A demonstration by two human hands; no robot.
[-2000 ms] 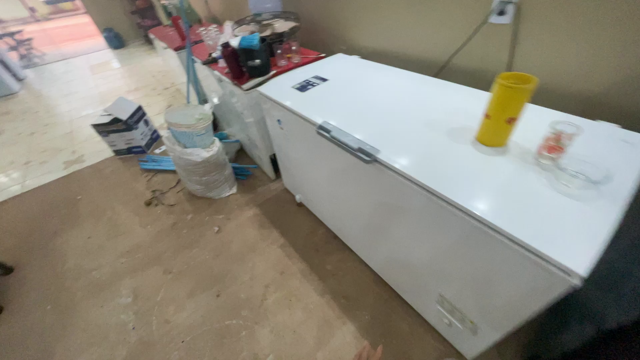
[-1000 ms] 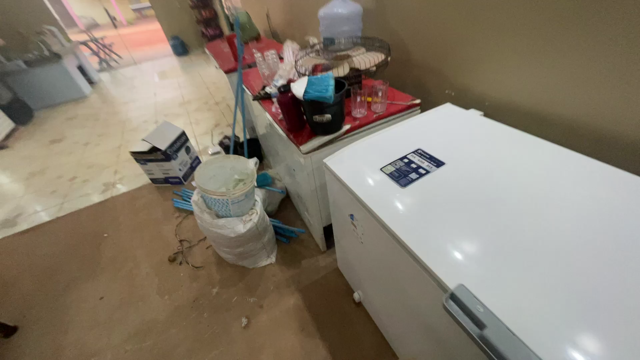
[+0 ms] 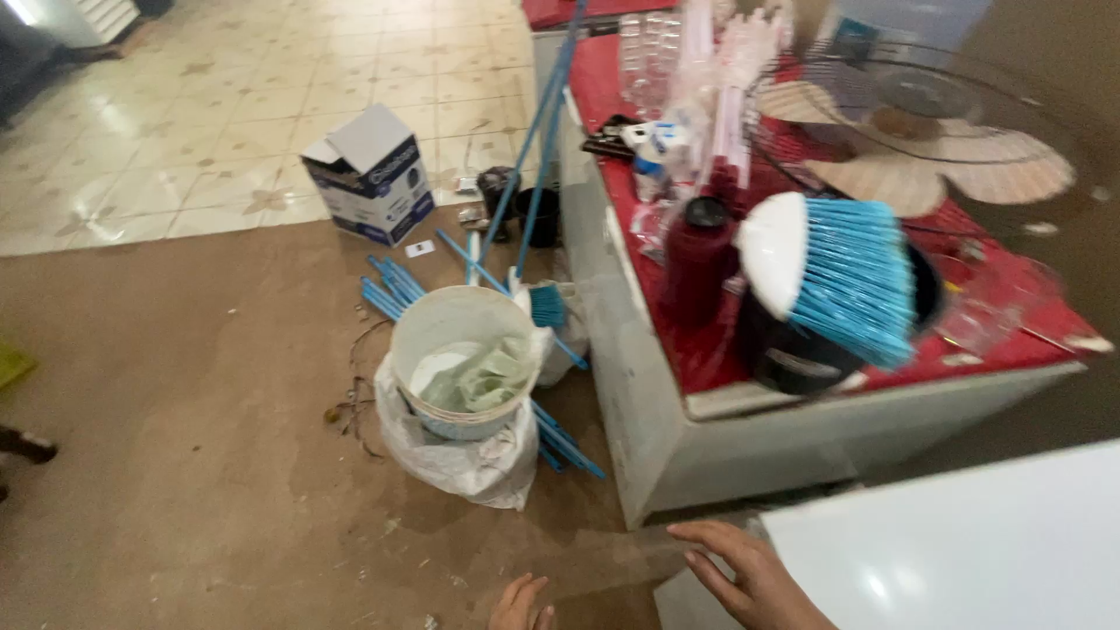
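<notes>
At the bottom edge my left hand (image 3: 519,604) shows only its fingers, apart and holding nothing, over the brown floor. My right hand (image 3: 744,573) is beside the corner of the white chest freezer (image 3: 971,542), fingers spread, with nothing in it. Ahead of both hands stands a plastic bucket (image 3: 418,306) with pale green plastic inside, set on a white woven sack (image 3: 472,477). On the red-covered top to the right, a broom head with blue bristles (image 3: 853,271) and a white base lies over a black bucket (image 3: 792,367), next to a dark red bottle (image 3: 697,262).
Blue poles (image 3: 569,437) lie on the floor around the sack, and more lean upright against the red-topped cabinet (image 3: 647,472). An open cardboard box (image 3: 376,188) stands farther back. A wire fan guard (image 3: 919,96), fan blades and clear glasses occupy the red top.
The view has moved left and forward, so the bucket and red top are nearer. Both my hands have come into view at the bottom; neither shows one second ago.
</notes>
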